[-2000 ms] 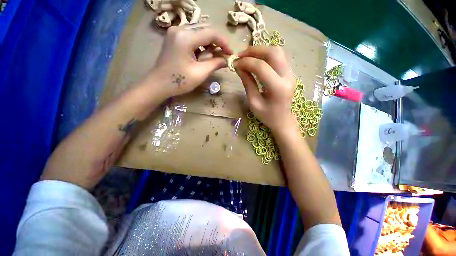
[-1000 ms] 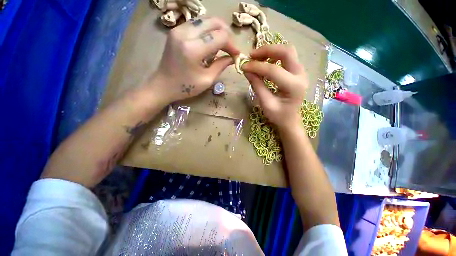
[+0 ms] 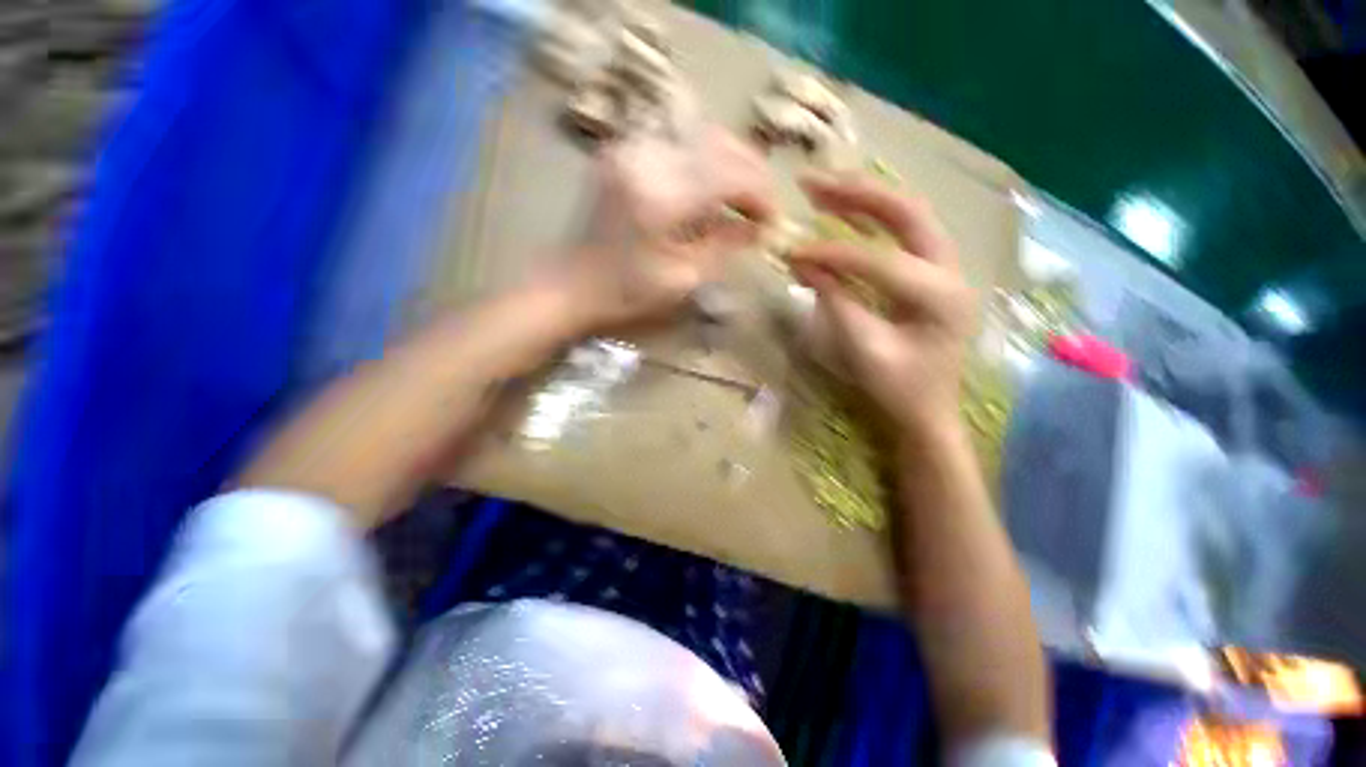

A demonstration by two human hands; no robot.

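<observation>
The view is blurred. My left hand [image 3: 674, 217] is above the upper middle of the cardboard, its thumb and finger closed on a small beige piece [image 3: 776, 240]. My right hand [image 3: 896, 292] faces it from the right, with its fingertips at the same piece; the blur hides the exact grip. Yellow-green rings [image 3: 842, 477] are piled on the cardboard [image 3: 659, 495], partly under my right hand and forearm. Beige moulded pieces [image 3: 607, 75] lie beyond my left hand, and a smaller group [image 3: 802, 108] lies beyond my right hand.
A small whitish knob [image 3: 715, 304] and shiny tape [image 3: 577, 393] are on the cardboard. A red-pink item [image 3: 1094, 355] and a white sheet [image 3: 1161, 510] are at right. A green surface [image 3: 1034, 90] runs along the back. Blue material [image 3: 195, 345] is at left.
The whole view has shifted, so the scene appears further right and lower, and it has become blurred. My hands stay close together at the small piece.
</observation>
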